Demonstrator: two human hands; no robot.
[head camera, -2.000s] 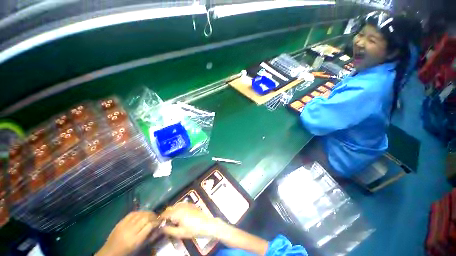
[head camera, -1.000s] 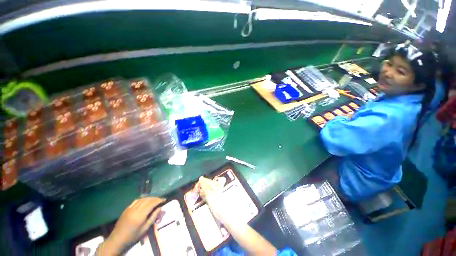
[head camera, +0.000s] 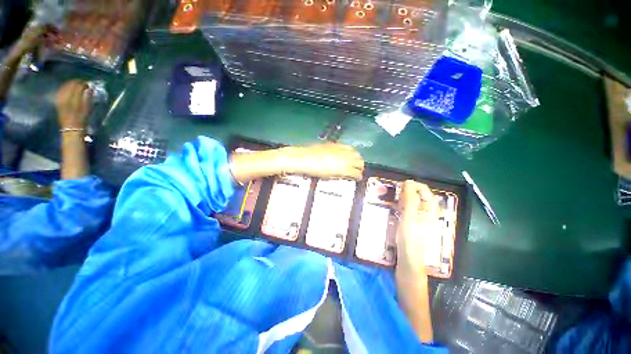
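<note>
The black carrier tray (head camera: 360, 261) lies in front of me with several orange-rimmed phone housings (head camera: 286, 207) in a row. My left hand (head camera: 333, 160) rests over the tray's far edge, at the top ends of the middle housings; its fingertips are bent and I cannot tell if it holds anything. My right hand (head camera: 414, 207) is over the two right-hand housings, fingers pointing down to the gap between them near the top; whatever is under the fingertips is hidden. The housing at the far left is partly covered by my left forearm.
A tall clear tray stack (head camera: 297, 66) with orange parts (head camera: 360, 10) stands beyond the tray. A blue bin (head camera: 446, 88) sits on a plastic bag, a dark box (head camera: 195, 91) at left, a pale thin stick (head camera: 480, 198) at right. Another person's hand (head camera: 74, 104) is at far left.
The view has turned left and down onto the tray. My left hand now lies across the middle housings' top ends, and my right hand has moved to the right-hand end.
</note>
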